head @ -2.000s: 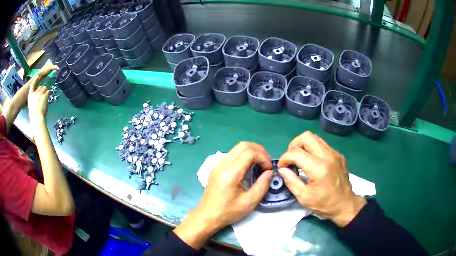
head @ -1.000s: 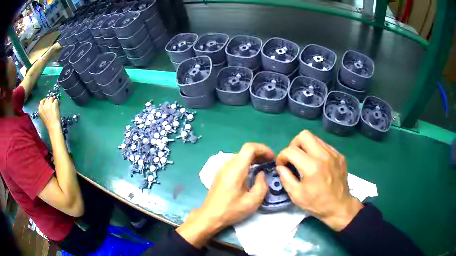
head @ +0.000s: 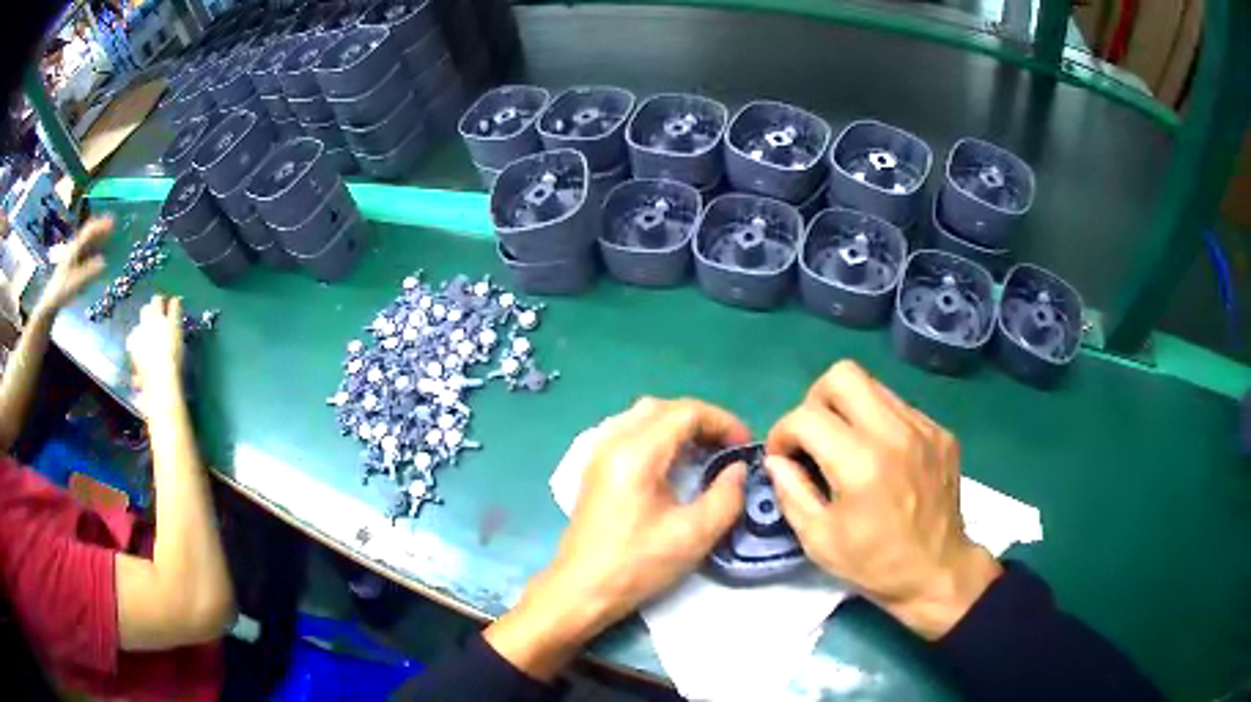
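Note:
A dark grey housing lies on a crumpled white cloth in front of me, open side up, its round centre boss showing. My left hand holds its left side, with thumb and fingertips at the far inner rim. My right hand holds its right side, with thumb and fingertips at the same far part. The fingertips hide the far inside of the housing; I cannot tell whether a small part is between them. Both hands are bare.
A heap of small grey and white inserts lies left of the cloth. Two housing rows stand behind. Housing stacks stand far left, near a neighbouring worker in red. A green metal post rises at the right.
My hands stay at the housing with only small finger shifts. The neighbouring worker has leaned forward and back, and their hands have moved. The view has shifted slightly.

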